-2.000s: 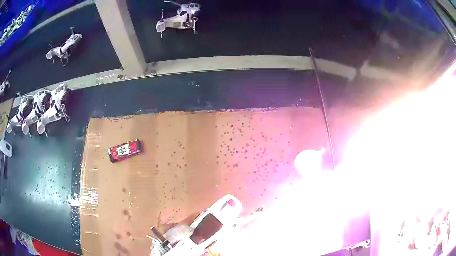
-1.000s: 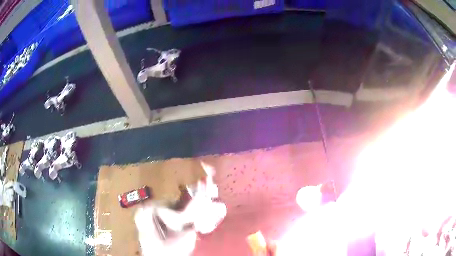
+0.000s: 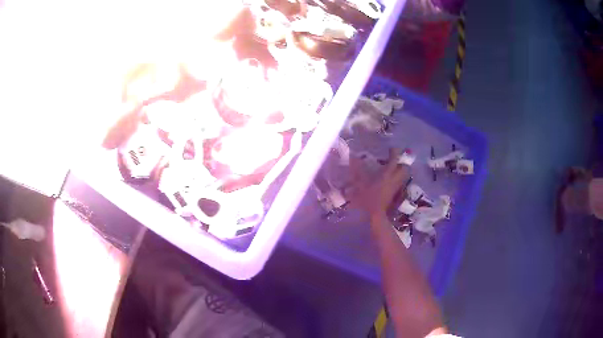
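Note:
My right hand [image 3: 377, 188], bare and blurred, reaches from the bottom edge into the lower blue-violet crate [image 3: 468, 218]. Its fingers are spread, and I see nothing clearly gripped. A small white part [image 3: 405, 158] is close to its fingertips. White toy scooters lie scattered in this crate: one [image 3: 452, 162] to the right of the hand and a group [image 3: 426, 210] beside the wrist. More lie behind and left of the hand, some blurred. My left hand is not in view.
A pale upper crate [image 3: 248, 259] full of white scooter parts [image 3: 228, 208] overlaps the lower crate's left side. Strong glare hides the upper left. Trousers [image 3: 211, 307] show below. A yellow-black floor stripe [image 3: 456, 66] runs behind. Part of a person [image 3: 592, 197] is at the right edge.
The view has swung from the cardboard and conveyor to the crates. The blurred white items over the cardboard are out of view. My right hand now shows inside the lower crate.

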